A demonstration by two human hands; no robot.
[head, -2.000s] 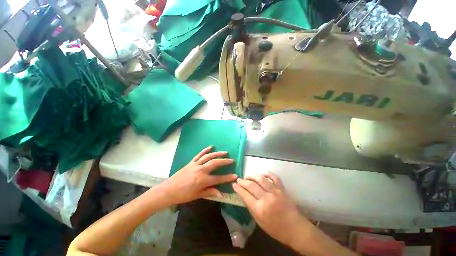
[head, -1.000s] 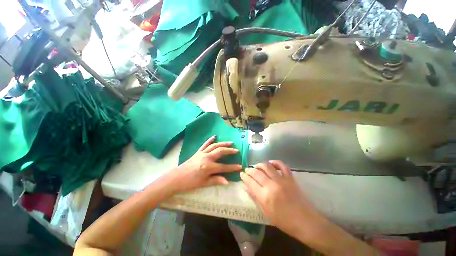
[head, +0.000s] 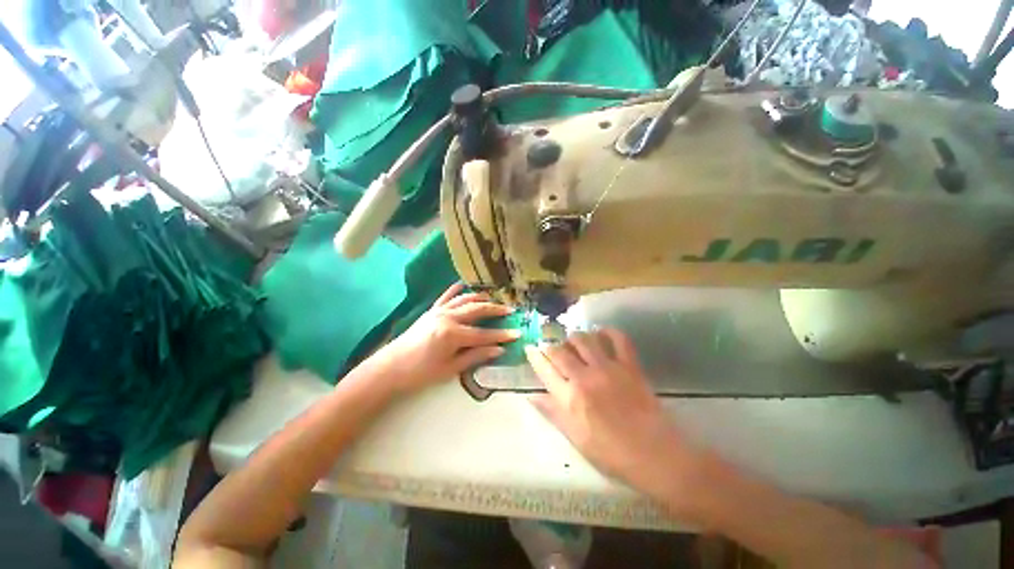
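The green cloth piece (head: 514, 351) lies under the left end of the cream sewing machine head (head: 712, 206). Its front part shows between my hands; the rest is hidden by my left hand and the head. My left hand (head: 450, 337) lies on the cloth, its fingers spread. My right hand (head: 595, 389) has its fingertips at the cloth's right front edge, just in front of the presser foot (head: 549, 322). I cannot tell if the right fingers pinch the cloth.
Flat green pieces (head: 334, 291) lie left of the head. A ruffled dark-green heap (head: 133, 322) is at the left. A green cloth stack (head: 389, 83) stands behind. The pale lamp tip (head: 367, 217) hangs left of the head. A grey-white tangle (head: 806, 45) lies behind the machine.
The green piece has moved away from me under the machine head, and less of it shows. Both hands have moved forward with it. The bed's slotted front left end is now uncovered.
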